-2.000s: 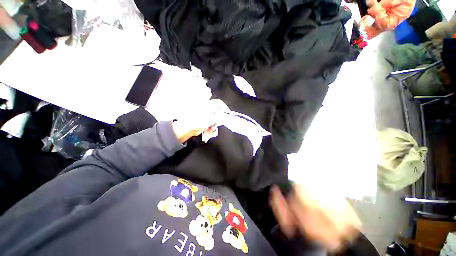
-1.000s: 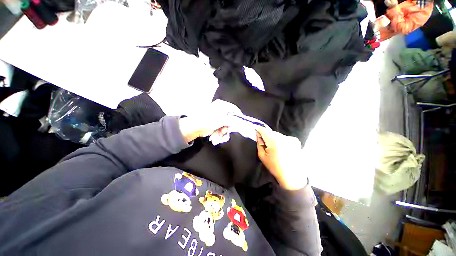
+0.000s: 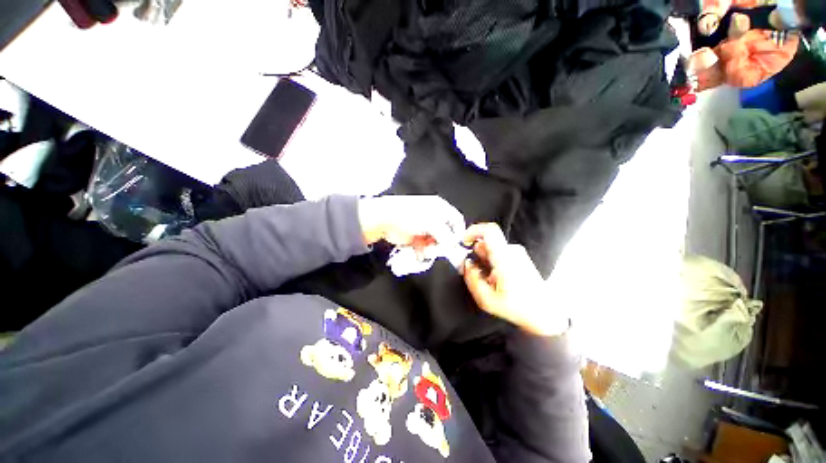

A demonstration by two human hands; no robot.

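A white pad [image 3: 412, 260] shows between my two hands, over black garment cloth [image 3: 398, 294] in my lap. My left hand [image 3: 417, 222] holds the pad; the hand is washed out by glare, so its fingers are hard to make out. My right hand [image 3: 503, 280] is at the pad's right side, fingers bent around a small dark tool [image 3: 478, 264] that is mostly hidden. The fingertips of both hands are close together. The black cloth runs on up to the table, where a white oval patch [image 3: 469, 146] shows on it.
A large pile of black garments [image 3: 507, 63] lies on the far side of the white table [image 3: 625, 244]. A smartphone [image 3: 279, 118] lies on the left. Clear plastic [image 3: 127, 194] is at lower left. A tied beige sack [image 3: 715, 312] and metal-legged racks stand at right.
My right hand, blurred and away at lower right two seconds ago, came to the pad and is now closer to my left hand. The pad is more bunched. The view has shifted slightly.
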